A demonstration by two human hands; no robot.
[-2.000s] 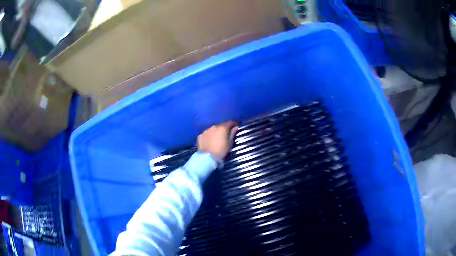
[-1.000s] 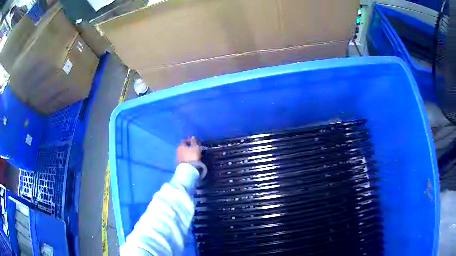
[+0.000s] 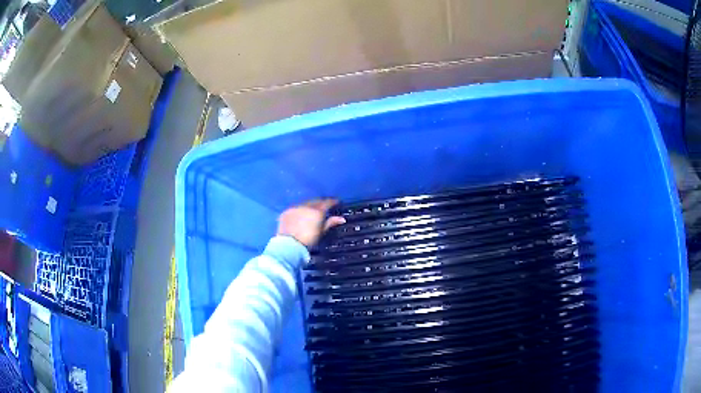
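A dense row of black plastic covers [image 3: 453, 292] stands on edge in the large blue tote [image 3: 430, 96], shiny edges up. My left hand [image 3: 306, 221], bare below a pale sleeve, is inside the tote at the left end of the rearmost covers. Its thumb and fingers are apart, and no cover is visibly gripped between them. Whether the fingertips touch the cover ends is hard to tell. My right hand is not in view.
A large open carton [image 3: 361, 46] stands just behind the tote. Other cartons [image 3: 92, 96] and blue crates [image 3: 81, 261] are at the left, beyond a floor strip with a yellow line. A dark fan edge is at the far right.
My left hand first moved left along the rear covers to their left end. Since then its fingers have spread and point more to the right. The view has shifted, showing more floor at left.
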